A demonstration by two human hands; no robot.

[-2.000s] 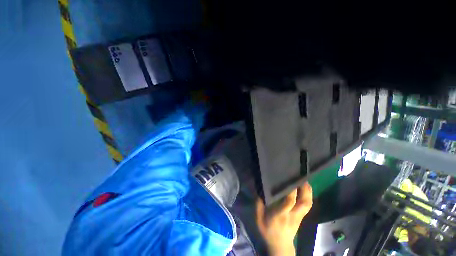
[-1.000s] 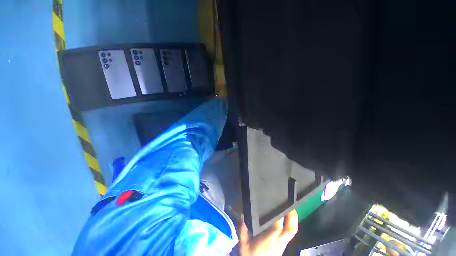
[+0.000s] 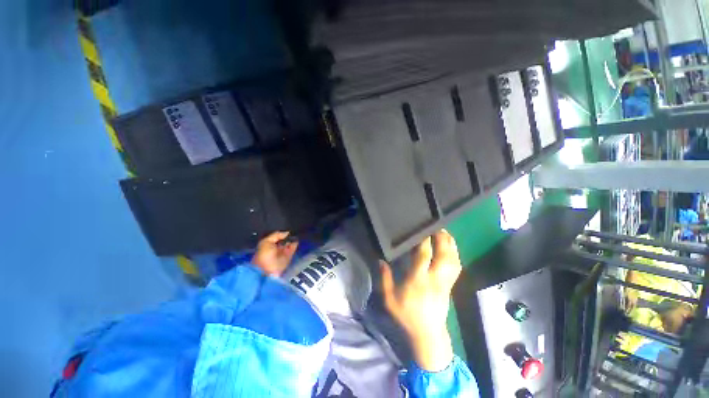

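A black tray with rectangular pockets tops a dark stack in the middle. Its near pockets show no panels; two white panels with black dots lie at its far right end. My right hand is at its near edge, fingertips touching the edge, thumb apart, not gripping. My left hand is at the lower edge of a plain dark tray-like slab, fingers closed on it; part of the slab is lost in shadow. Behind the slab lies another black tray with silver-grey panels, partly covered.
A control panel with a green button and a red button stands at lower right beside the green bench. A white piece lies by the tray. Yellow-black tape crosses the blue floor. A person in yellow is far right.
My left hand has come into view with the dark slab, which now covers part of the lower tray. My right thumb has moved away from the tray edge. The view has shifted, showing more bench.
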